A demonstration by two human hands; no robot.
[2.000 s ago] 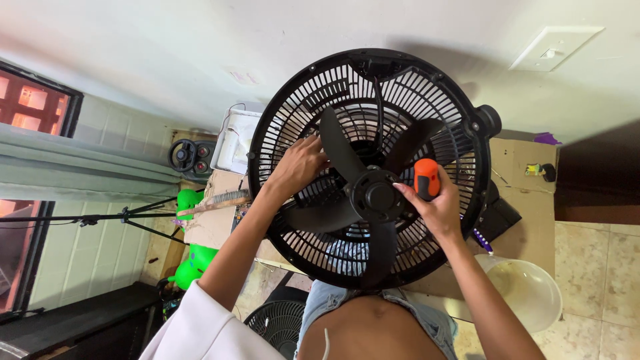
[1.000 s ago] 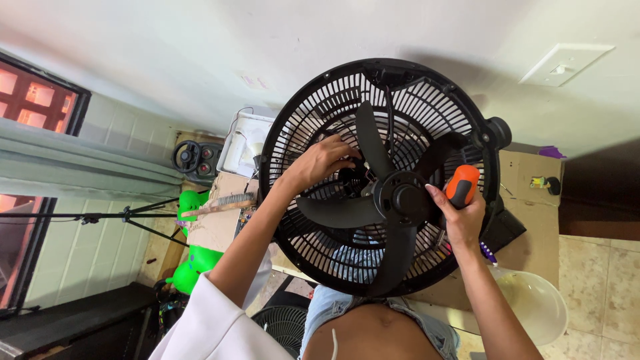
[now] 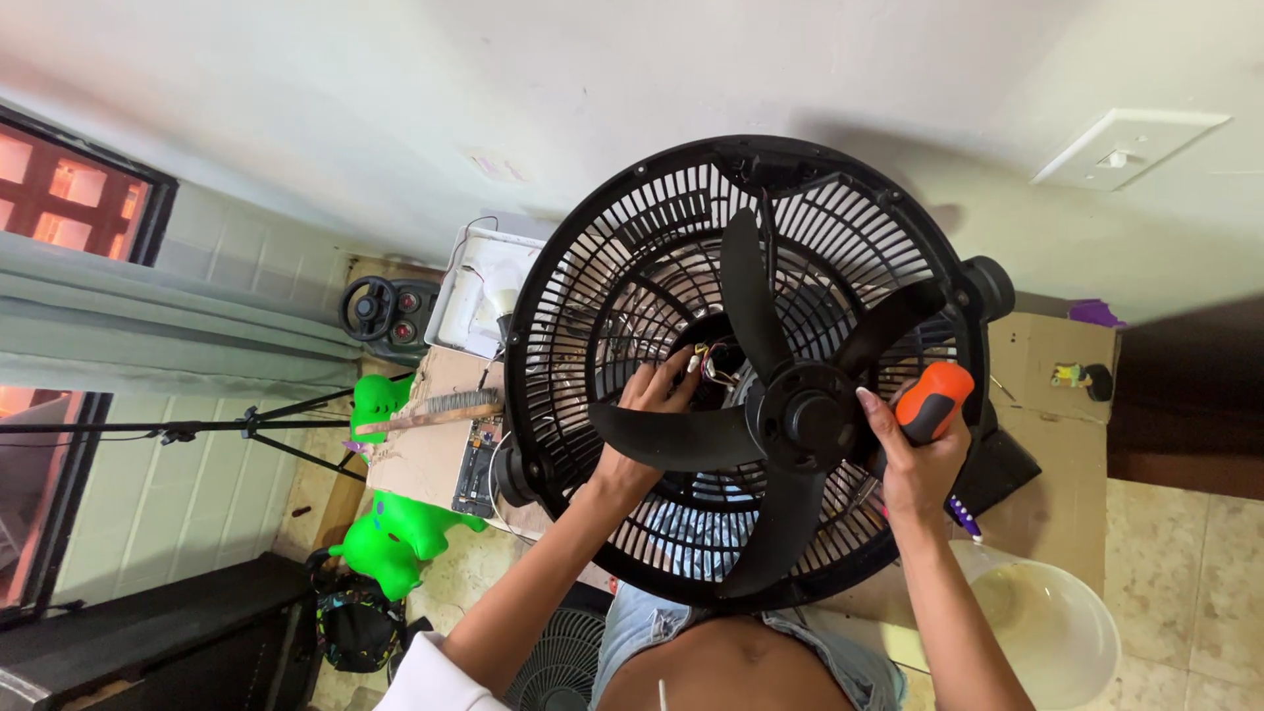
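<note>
A round black plastic fan housing [image 3: 652, 178] with a slatted grille stands tilted before me. Its four-bladed black fan blade [image 3: 812, 417] sits off-centre to the right of the dark centre opening. Coloured wires with white connectors [image 3: 713, 363] show in that opening. My left hand [image 3: 647, 420] reaches behind a blade, its fingertips at the wires; whether they pinch one is hard to tell. My right hand [image 3: 918, 454] holds a screwdriver by its orange and black handle [image 3: 933, 400], thumb near the blade hub. The screwdriver's shaft is hidden.
Cardboard [image 3: 1057, 474] covers the table. On the left lie a wire brush [image 3: 434, 415], a circuit board [image 3: 479, 469] and a white tray [image 3: 459, 316]. A translucent basin [image 3: 1047, 632] is at lower right. Green inflatable toys [image 3: 395, 538] and a tripod [image 3: 252, 425] stand left. The wall is behind the fan.
The blade and hub have shifted right relative to the housing, and the wires in the opening now show more plainly. The screwdriver has stayed in my right hand.
</note>
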